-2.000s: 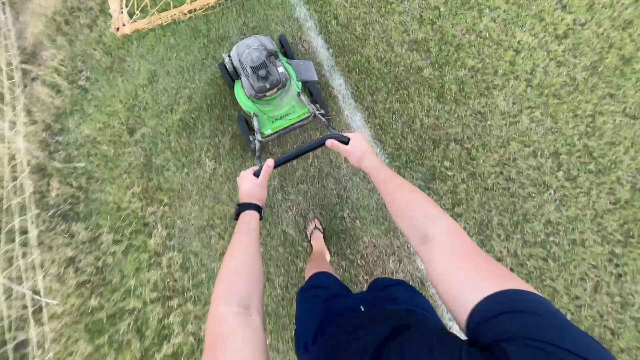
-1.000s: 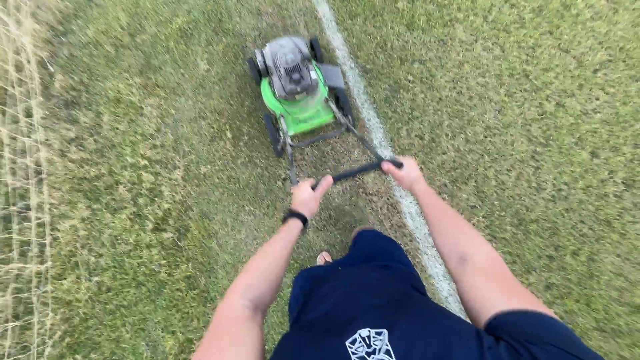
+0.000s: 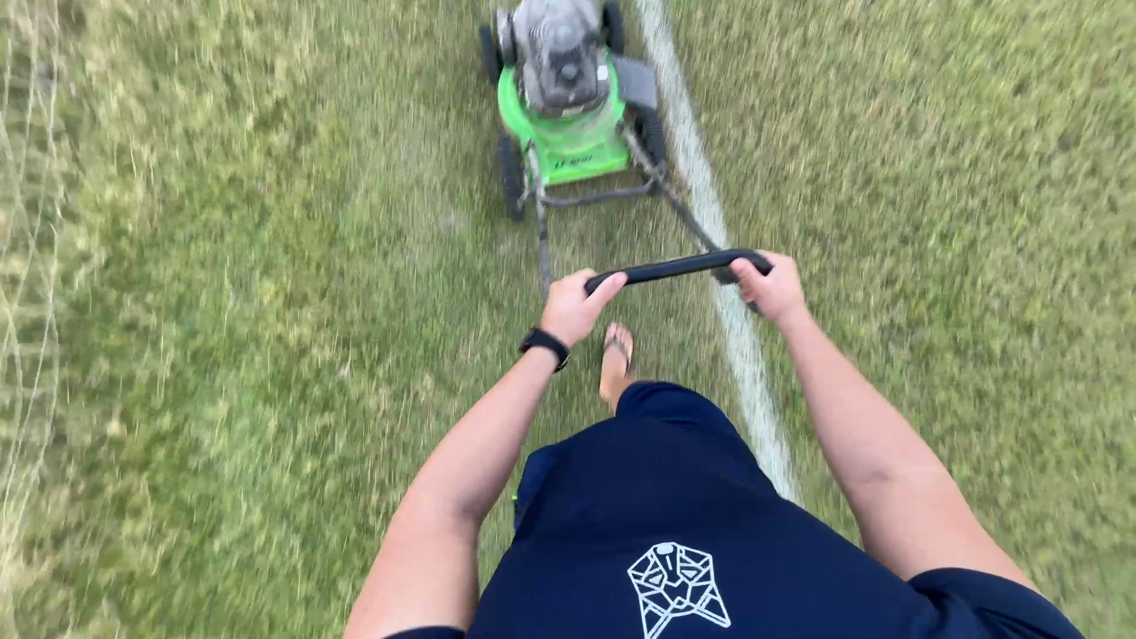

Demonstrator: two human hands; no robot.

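Observation:
My left hand (image 3: pixel 577 306), with a black watch (image 3: pixel 545 348) on its wrist, grips the left end of the black handlebar (image 3: pixel 674 267) of a lawn mower. My right hand (image 3: pixel 770 286) is closed around the bar's right end. Two metal handle tubes run forward from the bar to the green mower deck (image 3: pixel 577 146), which carries a dusty grey and black engine (image 3: pixel 564 67). The mower stands on its black wheels in the grass, just left of a white line. Its front edge is cut off by the top of the view.
A painted white line (image 3: pixel 701 169) runs along the grass at the mower's right side. Pale netting or dry stalks (image 3: pixel 31 222) lie along the far left edge. My foot in a flip-flop (image 3: pixel 617 351) is on the grass behind the bar.
The orange-framed net seen at the top two seconds ago is out of view. Both hands have stayed on the handlebar, and the mower has moved along the white line.

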